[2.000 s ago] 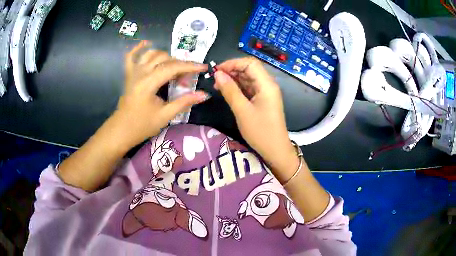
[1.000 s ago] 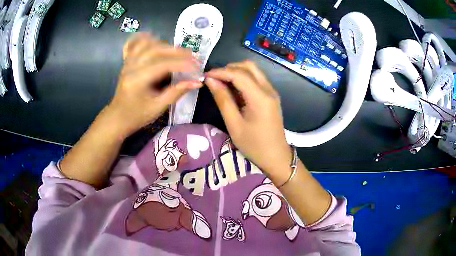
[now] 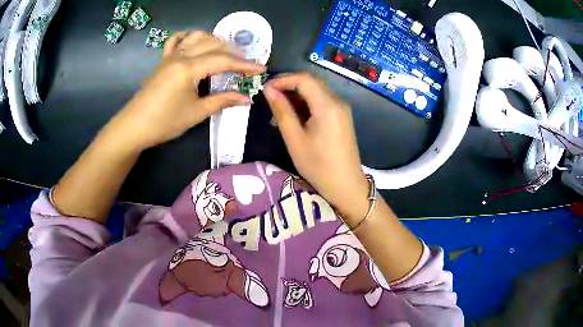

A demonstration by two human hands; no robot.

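A white housing half (image 3: 231, 137) lies open on the black top in front of me, its round wide end away from me and its tail against my shirt. A small green PCB (image 3: 252, 83) is between my hands over the housing. My left hand (image 3: 185, 86) grips the PCB between thumb and fingers. My right hand (image 3: 314, 118) has thumb and forefinger pinched together at the PCB's right edge, on something small; a wire plug there is too small and blurred to make out.
Several loose green boards (image 3: 137, 19) lie at the upper left, beside stacked white shells (image 3: 14, 76). A blue test board (image 3: 377, 54) lies right of the housing. A white curved arm (image 3: 441, 137) bends around it. A pile of curved arms (image 3: 511, 105) with red and black wires is at far right.
The small PCB, earlier seated in the housing, is now between my left thumb and fingers. Both hands have come together at it. The housing has shifted slightly left and towards me.
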